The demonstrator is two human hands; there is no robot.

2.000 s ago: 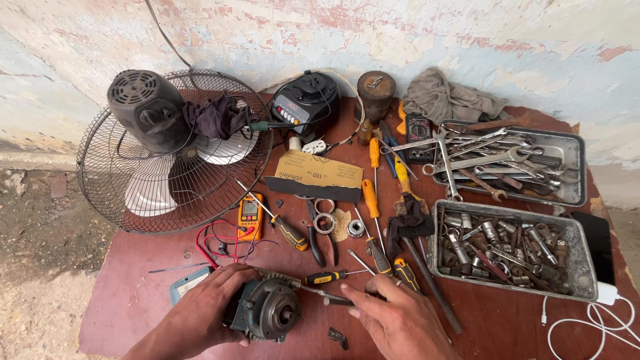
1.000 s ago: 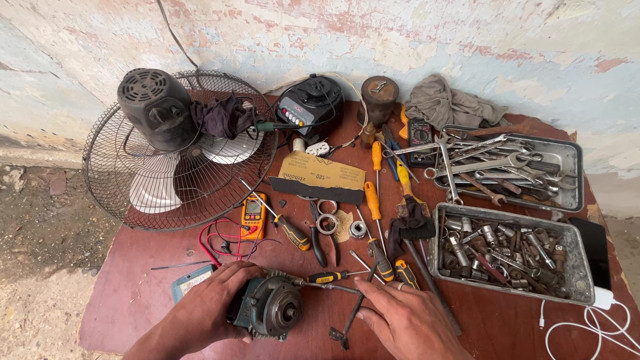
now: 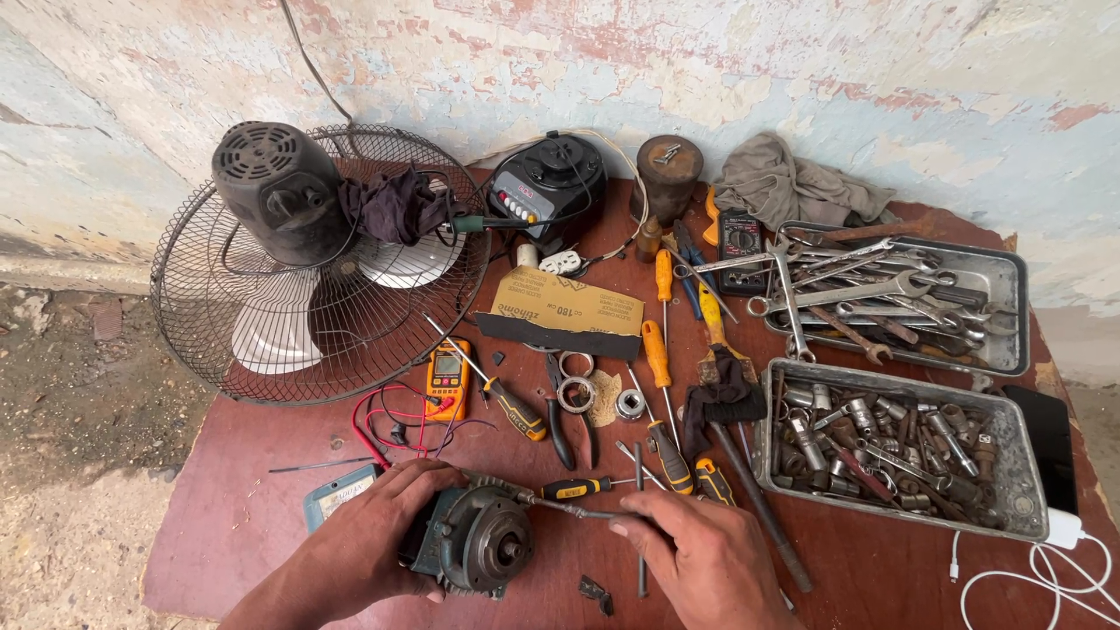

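My left hand [image 3: 376,542] grips the left side of a small electric motor [image 3: 477,538] with a blue-green housing, its round end and shaft facing me. From the motor's upper right side a thin metal rod tool [image 3: 569,507] runs to the right. My right hand [image 3: 691,551] pinches the far end of this tool, where a dark crossbar [image 3: 641,560] forms a T-shaped handle. The tool's tip at the motor is too small to make out. A small dark broken piece [image 3: 596,595] lies on the table between my hands.
Behind the motor lie screwdrivers [image 3: 514,409], pliers [image 3: 569,420], metal rings [image 3: 576,394], an orange multimeter [image 3: 448,381] and sandpaper [image 3: 564,306]. A fan cage [image 3: 324,262] stands at back left. Trays of wrenches [image 3: 1006,306] and sockets [image 3: 901,516] are at right.
The crossbar of the tool has turned from slanted to nearly upright in view, and my right fingers have shifted around it. My left hand stays on the motor.
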